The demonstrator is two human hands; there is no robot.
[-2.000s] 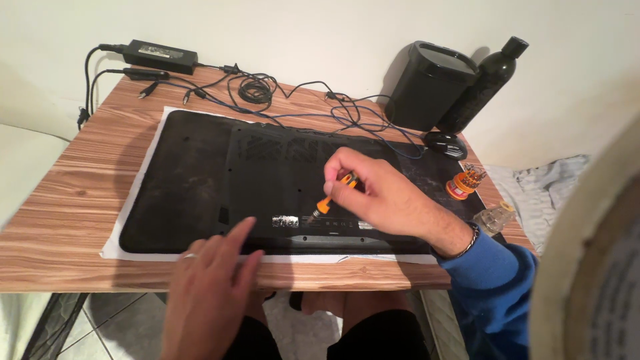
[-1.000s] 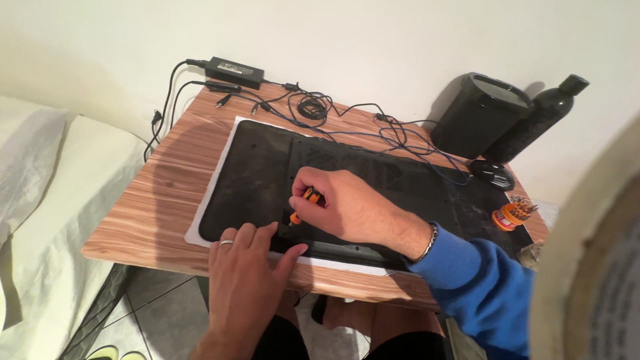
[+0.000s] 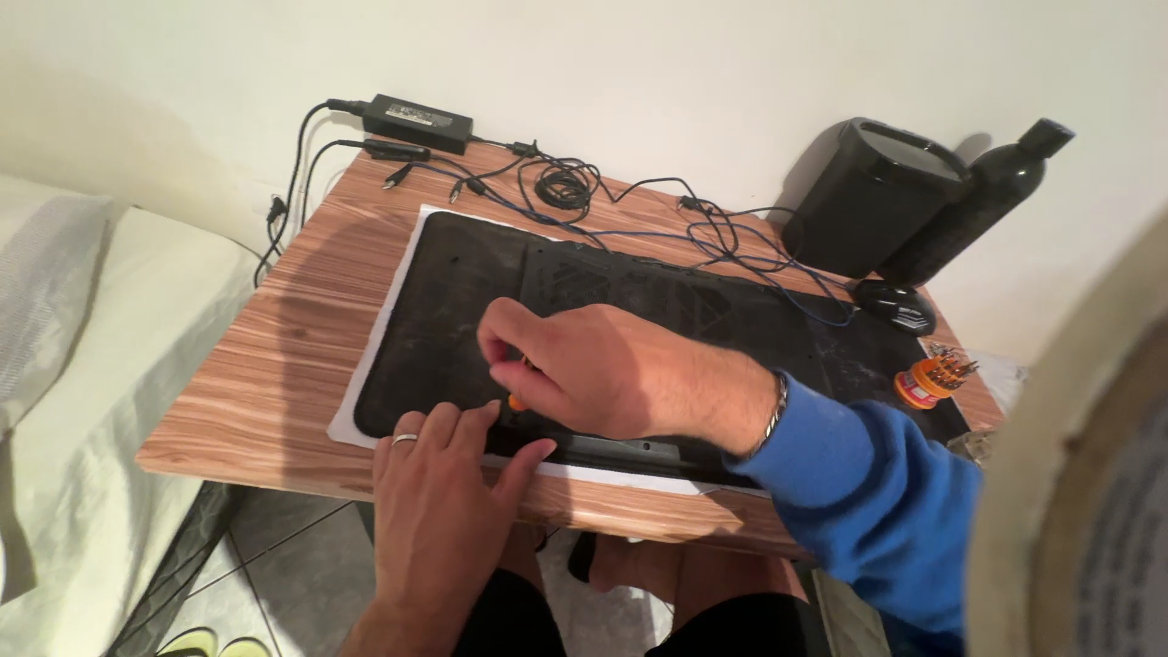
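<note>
A black laptop (image 3: 639, 283) lies underside up on a black desk mat (image 3: 429, 301), over a white cloth (image 3: 351, 422). My right hand (image 3: 584, 370) is closed around a small orange and black screwdriver (image 3: 516, 401), held over the laptop's front left corner; its tip is hidden. Beside it my left hand (image 3: 447, 493), with a ring, rests its fingertips at the laptop's near left corner, thumb and fingers apart, holding nothing. An orange round holder with screwdriver bits (image 3: 931, 379) stands on the mat at the right.
Tangled cables (image 3: 561, 187) and a black power adapter (image 3: 417, 123) lie along the back of the wooden table (image 3: 283, 319). A black speaker-like container (image 3: 867, 201), a black bottle (image 3: 981, 210) and a computer mouse (image 3: 894, 306) stand at the back right. A large blurred roll (image 3: 1077, 438) blocks the right edge.
My right hand has moved left along the laptop with the screwdriver, close to my left hand. The left fingertips now rest at the laptop's corner. The view has shifted.
</note>
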